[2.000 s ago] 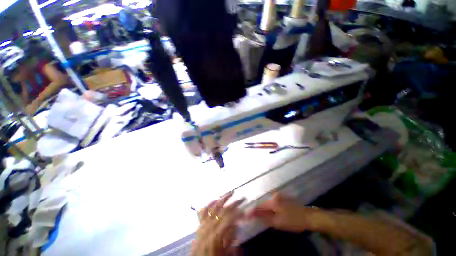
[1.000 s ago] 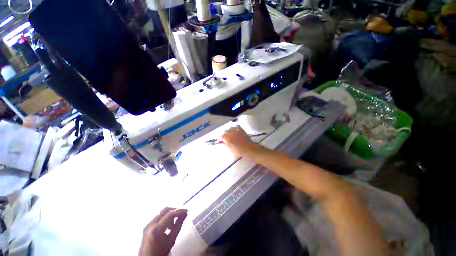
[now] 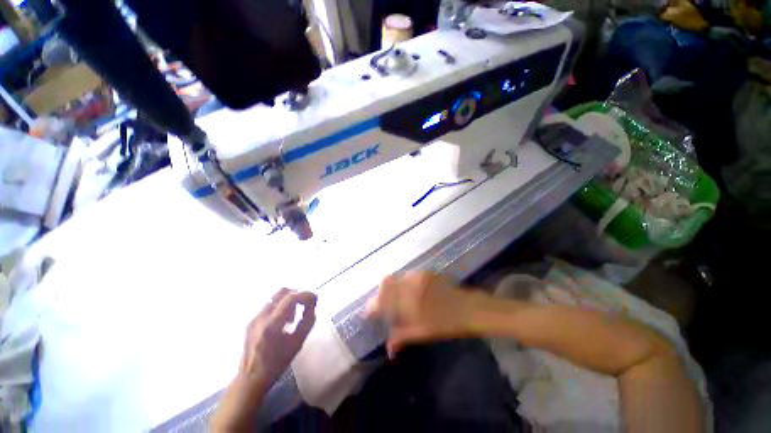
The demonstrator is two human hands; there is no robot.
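Note:
My left hand (image 3: 272,342) is near the front edge, thumb and fingertips close together. A cream cloth piece (image 3: 325,368) lies beside it and hangs over the edge; whether the fingers grip it cannot be told. My right hand (image 3: 418,313) is blurred over the grey ruled edge, fingers curled; what it holds, if anything, cannot be told. The white JACK sewing machine (image 3: 351,156) stands behind, its presser foot area (image 3: 296,221) beyond both hands. A thin dark tool (image 3: 440,190) lies under the machine arm. The red-handled snips do not show there.
The white table (image 3: 152,296) has a grey ruled front edge (image 3: 482,237). A green basket (image 3: 621,221) with plastic and pale scraps is at the right. Pale cloth (image 3: 558,372) lies below the edge. A cream thread spool (image 3: 396,30) stands behind the machine head.
My right hand reached under the machine arm and has come back to the front edge. The red-orange snips seen there earlier are gone from that spot. My left hand stays near the edge.

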